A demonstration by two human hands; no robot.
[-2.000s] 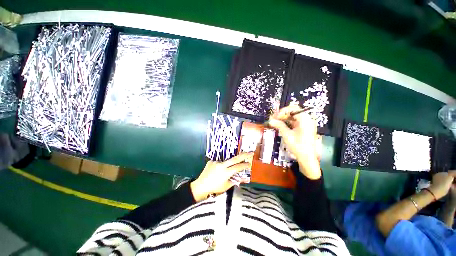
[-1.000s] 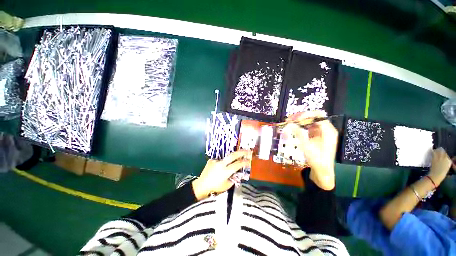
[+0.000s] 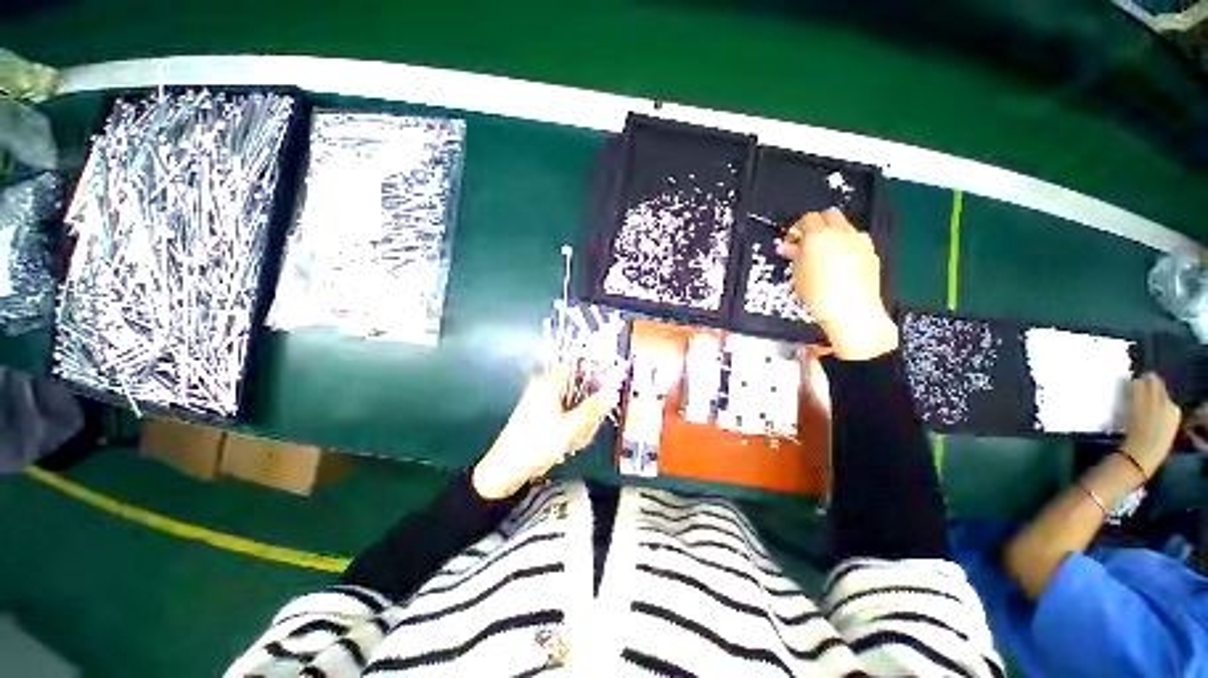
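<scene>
My right hand (image 3: 837,281) is over the right-hand black tray (image 3: 795,179) of the near pair and holds a thin, dark tweezers-like tool (image 3: 771,223) above small white parts (image 3: 771,285). My left hand (image 3: 541,427) is at the loose bundle of white-silver strips (image 3: 583,334), left of the orange-red board (image 3: 742,458); its fingers are partly spread and blurred, and I cannot tell if it grips a strip. White and silver fixture blocks (image 3: 760,384) lie on the board. The left-hand tray of the pair holds small pale parts (image 3: 669,249).
A black-rimmed bulk tray heaped with strips (image 3: 172,252) and a clear plastic bag of strips (image 3: 371,225) lie left. Parts trays (image 3: 1013,384) lie right, by a neighbour's hand (image 3: 1150,421). A white rail (image 3: 530,99) runs along the far edge. Cardboard boxes (image 3: 272,464) are below.
My right hand has moved from over the fixture blocks up to the right-hand parts tray. My left hand has moved left, off the board's left side to the strips. The view has shifted slightly.
</scene>
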